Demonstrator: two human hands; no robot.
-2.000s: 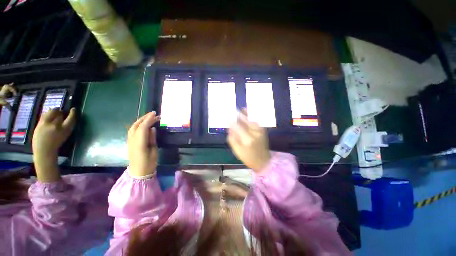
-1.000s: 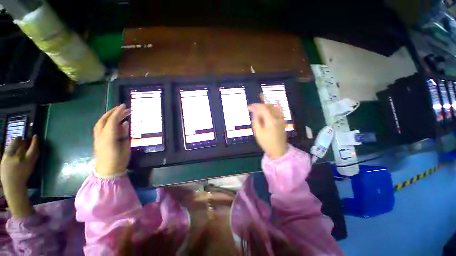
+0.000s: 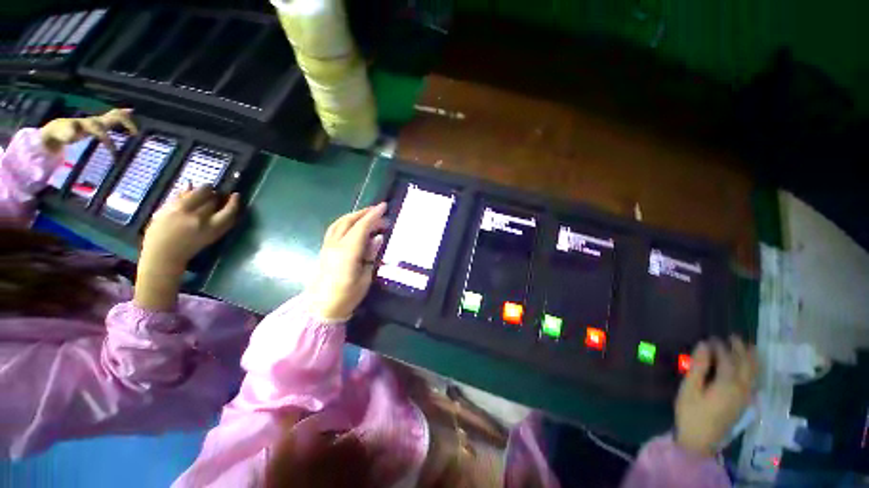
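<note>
A black foam tray [image 3: 443, 319] holds smartphones side by side in its slots. The leftmost smartphone [image 3: 416, 235] has a white screen. The second [image 3: 500, 262], third [image 3: 579, 286] and rightmost smartphones [image 3: 670, 295] have black screens with small text at the top and green and red squares at the bottom. My left hand [image 3: 349, 259] rests at the tray's left edge beside the leftmost phone, fingers together; whether it grips the edge is unclear. My right hand [image 3: 717, 393] is blurred, at the lower right corner of the rightmost phone, near its red square.
A brown board [image 3: 572, 157] lies behind the tray. A yellow-wrapped post [image 3: 332, 81] stands behind left. A neighbouring person's hands [image 3: 181, 229] work over another phone tray at left, with stacked black trays [image 3: 191, 62] behind. A white power strip [image 3: 774, 381] lies right of my tray.
The view has swung and tilted, so my tray sits farther right. Three phones went from white screens to black with green and red squares. My right hand moved to the rightmost phone's lower corner.
</note>
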